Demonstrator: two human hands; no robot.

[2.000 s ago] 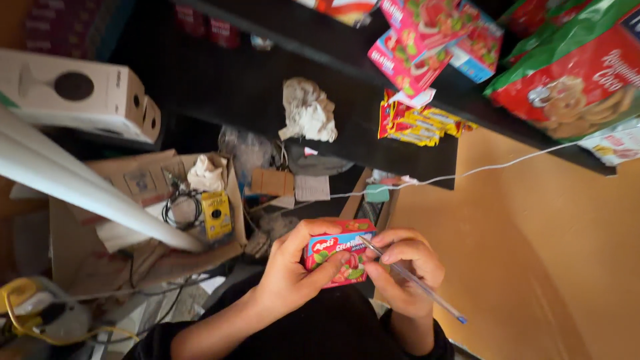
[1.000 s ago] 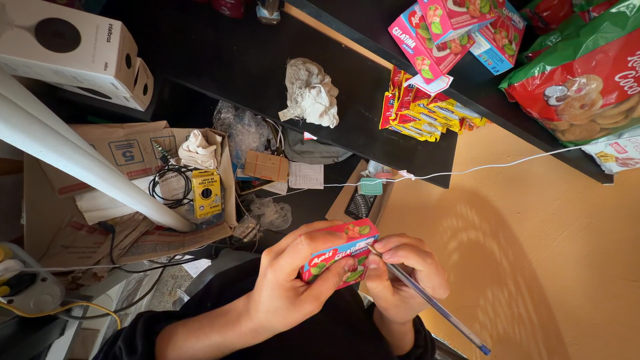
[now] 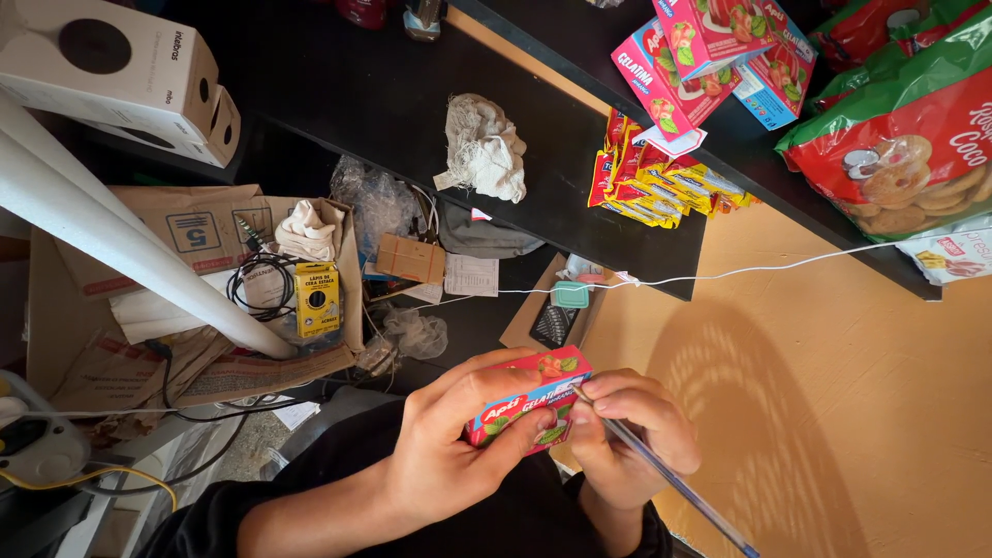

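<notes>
My left hand (image 3: 465, 426) is closed around a small pink and blue gelatin box (image 3: 535, 395), fingers on its upper side and thumb across its front. A ballpoint pen (image 3: 666, 469) with a clear barrel is pinched in my right hand (image 3: 635, 434). The pen's tip lies at the right end of the box, and its blue end points down to the right. Fingertips of my right hand are against or very close to the box's right edge. More gelatin boxes (image 3: 682, 77) like it lie piled on a black shelf at the upper right.
Red and yellow packets (image 3: 659, 182) and a crumpled white cloth (image 3: 488, 147) lie on a black shelf (image 3: 364, 93). Cookie bags (image 3: 907, 155) stand at right. A white string (image 3: 744, 271) crosses the view. At left are an open cardboard box (image 3: 178, 380), cables, white tubes (image 3: 116, 209) and white camera boxes (image 3: 116, 70).
The pen has swung to a steeper downward slant across my right hand. My left hand still holds the gelatin box. The view has shifted slightly.
</notes>
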